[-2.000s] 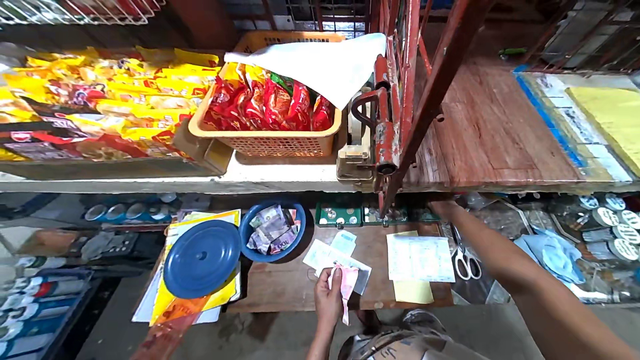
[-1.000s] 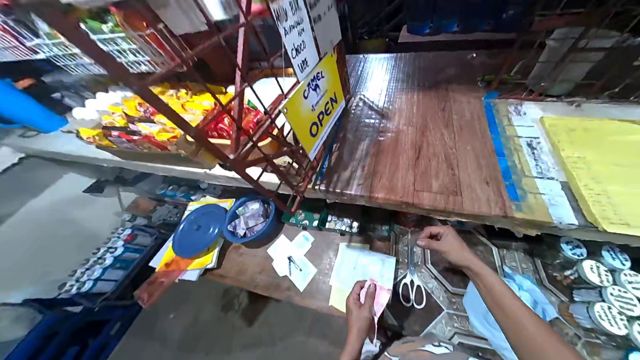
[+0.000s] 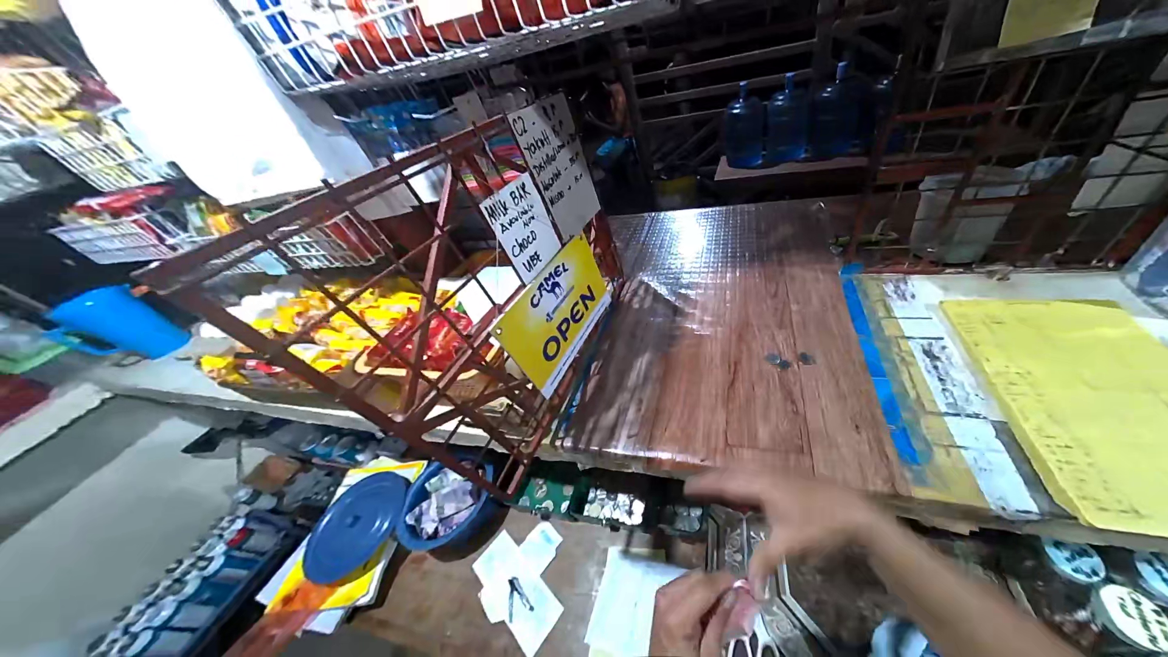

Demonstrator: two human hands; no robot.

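Observation:
My left hand (image 3: 695,613), at the bottom edge, holds a crumpled pink paper slip, perhaps a banknote (image 3: 741,613). My right hand (image 3: 798,516) is blurred, fingers apart, beside the counter's front edge; its thumb is close to the pink slip, and whether they touch is unclear. Partly hidden scissors (image 3: 753,646) lie below. Green coin trays (image 3: 613,507) sit under the counter edge, left of my right hand. A few coins (image 3: 776,361) rest on the wood-patterned counter top (image 3: 693,392). White sheets (image 3: 630,598) and paper slips with a pen (image 3: 518,593) lie left of my left hand.
A blue tub of banknotes (image 3: 444,502) and a round blue lid (image 3: 356,527) stand at lower left. A rusty metal grille (image 3: 429,347) with signs rises over snack packs (image 3: 319,319). Yellow sheets (image 3: 1077,392) cover the counter's right part. Blue water jugs (image 3: 789,119) stand behind.
My right hand has moved from beside the scissors toward my left hand and the counter edge. Coins now show on the counter top, where none are visible earlier. The view has swung and tilted upward.

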